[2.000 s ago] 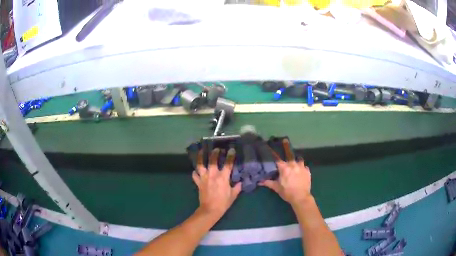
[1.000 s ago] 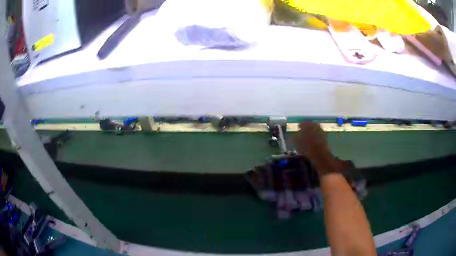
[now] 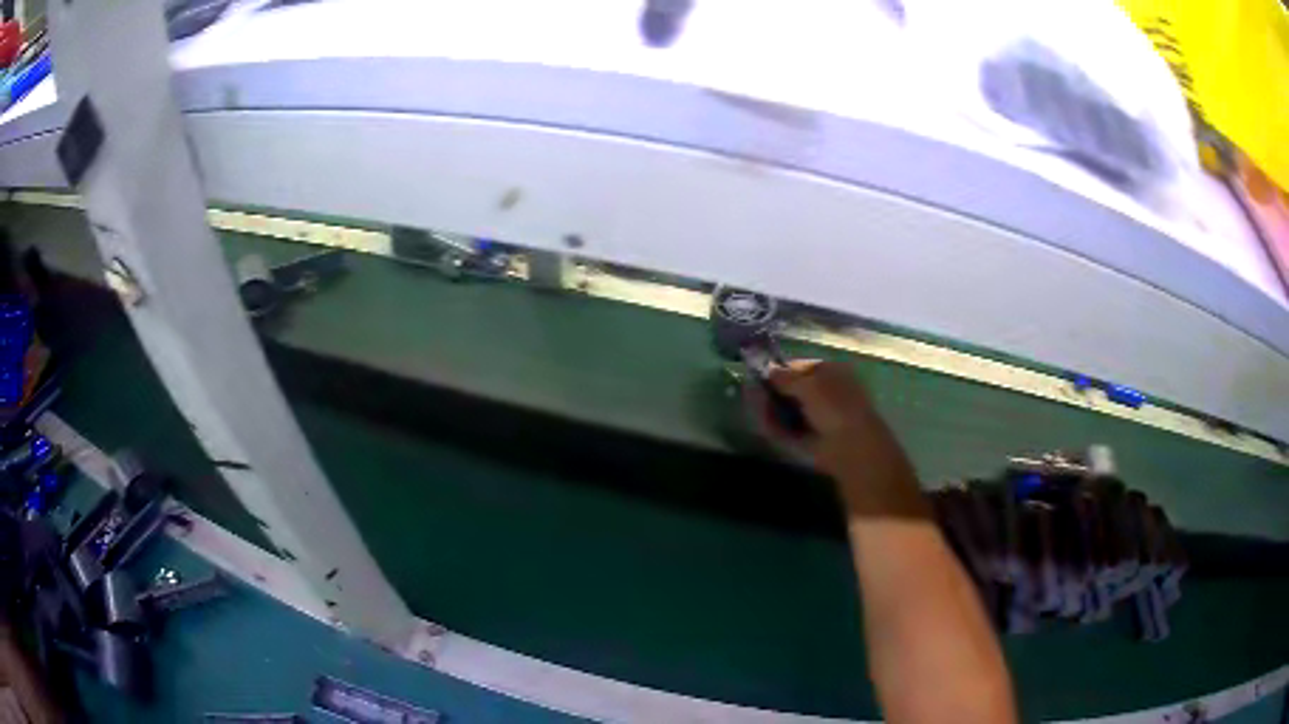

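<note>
My right hand (image 3: 834, 424) reaches over the dark green belt and grips the handle of a part-built grey unit (image 3: 745, 314), whose round head lies at the belt's far edge. The fingers are blurred. To the right of my forearm, a row of grey housings (image 3: 1081, 552) lies packed side by side on the belt, with a small metal and white piece at its far end. My left hand is out of the picture.
A white shelf edge (image 3: 608, 198) crosses above the belt. A white metal upright (image 3: 233, 368) stands at left. Another grey unit (image 3: 269, 283) lies on the belt behind it. Grey parts (image 3: 120, 580) are heaped on the blue-green bench at lower left.
Both hands were on the housings; my left hand has left the view and my right hand has taken hold of the grey unit. The view has swung left, so the housings appear further right.
</note>
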